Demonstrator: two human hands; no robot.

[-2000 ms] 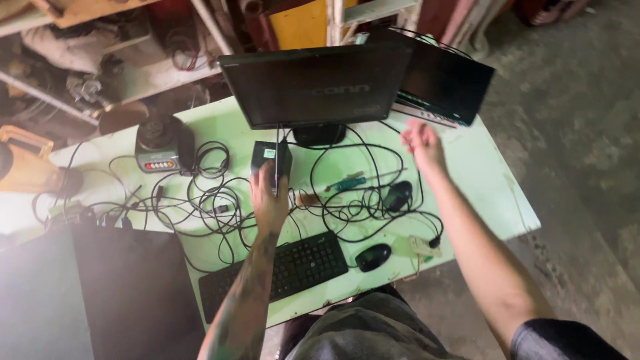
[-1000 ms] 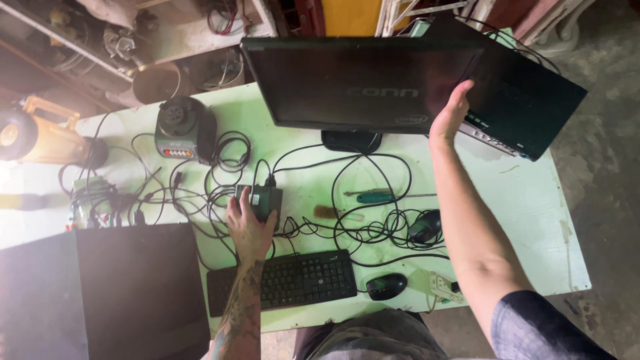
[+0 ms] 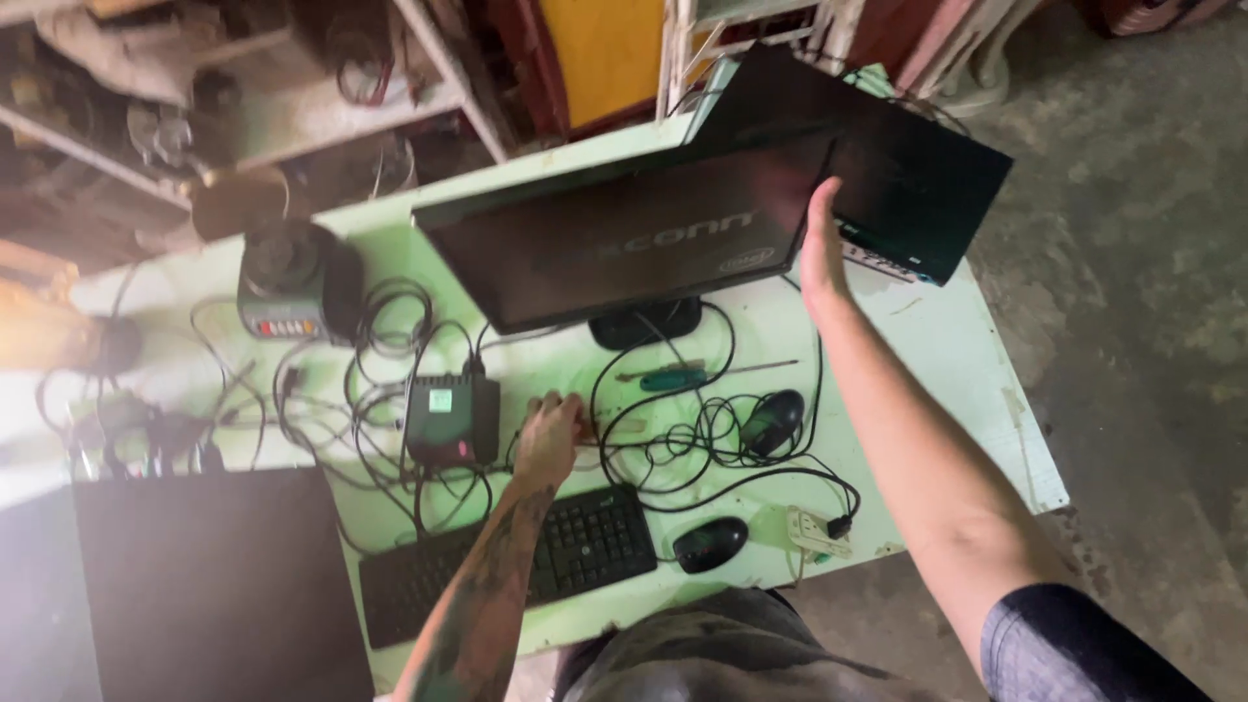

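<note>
My left hand is low over the table, its curled fingertips at a small brush; its grip is unclear. Beside it on the left stands a black box with a pale label, a red light and plugged-in cables. My right hand touches the right edge of a black monitor, thumb up; its other fingers are mostly hidden. The monitor's screen is dark. Between the hands lie a green-handled screwdriver and a black mouse among tangled cables. A keyboard lies below my left forearm.
A black computer case stands behind the monitor at right. Near the front edge are another mouse and a power outlet block. A blender base and a large dark panel are at left. Loose cables spread across the table.
My left hand has left the black box and moved right to the brush. My right hand, apart from the monitor two seconds ago, is now at its right edge.
</note>
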